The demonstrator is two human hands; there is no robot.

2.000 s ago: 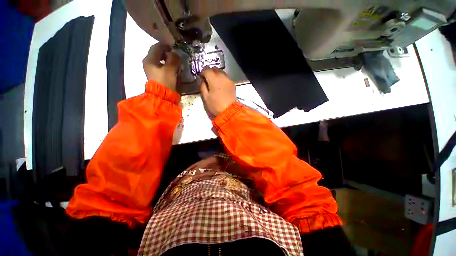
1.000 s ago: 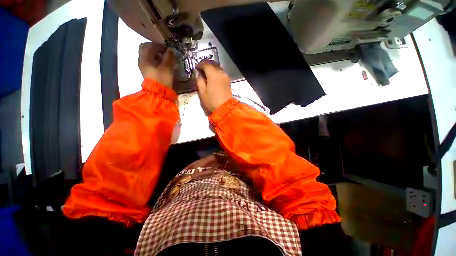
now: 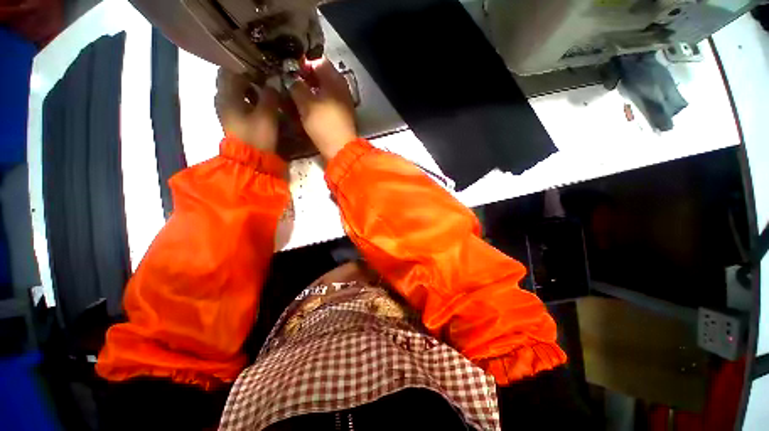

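Observation:
The sewing machine head [image 3: 244, 34] is at the top of the view, its needle area low over the table. My left hand [image 3: 249, 109] is just left of the needle area, fingers bent. My right hand [image 3: 323, 105] is at the needle area, fingertips up against the metal parts under the head. The fingers hide the presser foot and most of the needle plate; whether either hand grips something cannot be seen. A narrow black fabric strip [image 3: 167, 109] lies on the table left of my left hand.
A stack of black strips [image 3: 84, 160] lies at the far left of the white table [image 3: 590, 160]. A wide black fabric panel [image 3: 447, 93] lies under the machine arm. A grey cloth [image 3: 649, 93] lies at the right. A socket box [image 3: 719, 331] is below the table.
My right hand has moved up and left, from the front of the needle plate to the needle area, covering more of it. The whole view has shifted, with the machine head now further up and left.

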